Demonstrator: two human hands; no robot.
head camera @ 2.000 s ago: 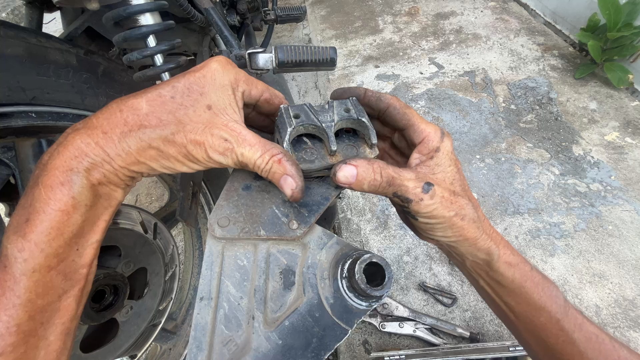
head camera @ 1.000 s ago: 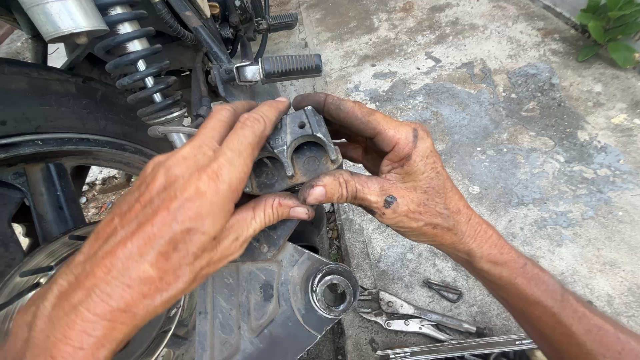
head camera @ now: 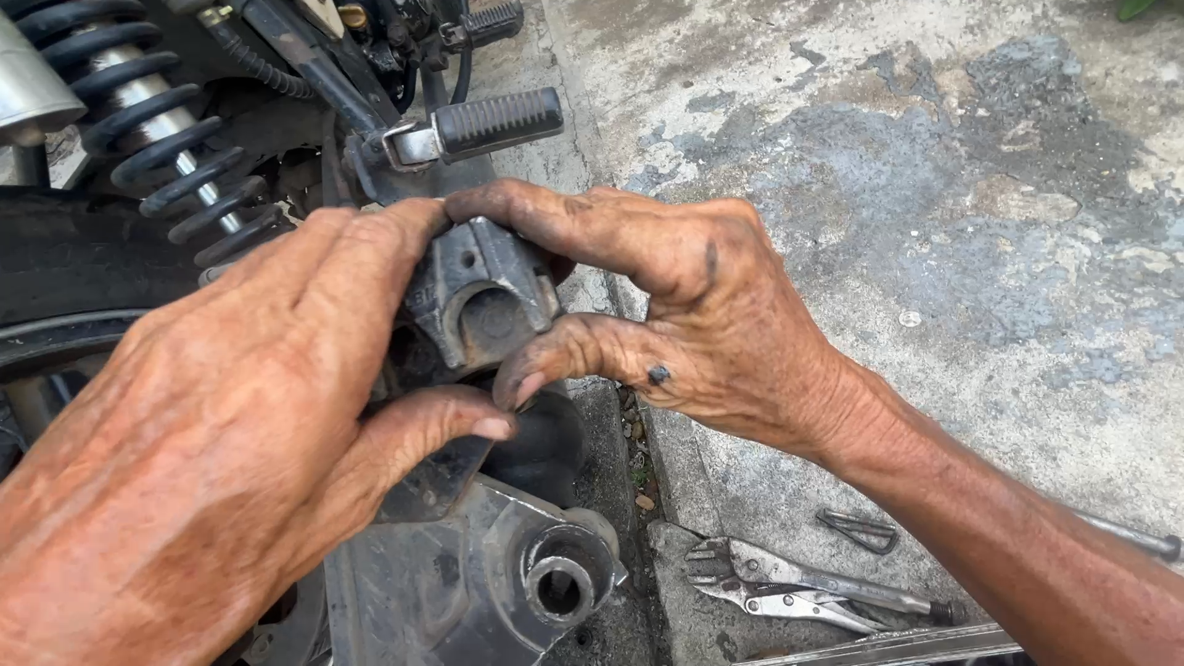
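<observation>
A dark metal brake caliper (head camera: 486,305), with a rounded recess facing up, is held between both hands at the centre. My left hand (head camera: 268,398) covers its left side, fingers over the top and thumb below. My right hand (head camera: 647,296) grips its right side, with the index finger along the upper edge and the thumb at the lower edge. Both hands have dirty fingertips. Just below is a grey metal swingarm-like part (head camera: 435,573) with a round bushing (head camera: 560,587) at its end. The caliper's left part is hidden by my left hand.
A motorcycle's coil-spring shock absorber (head camera: 185,139), tyre (head camera: 83,250) and rubber-covered footpeg (head camera: 499,123) are at the upper left. On the concrete ground (head camera: 879,277) at the lower right lie locking pliers (head camera: 805,583), a small bent metal clip (head camera: 858,530) and a long metal bar (head camera: 888,645).
My left hand has moved further over the caliper's left side; two recesses showed two seconds ago, one shows plainly now. The view has shifted closer in.
</observation>
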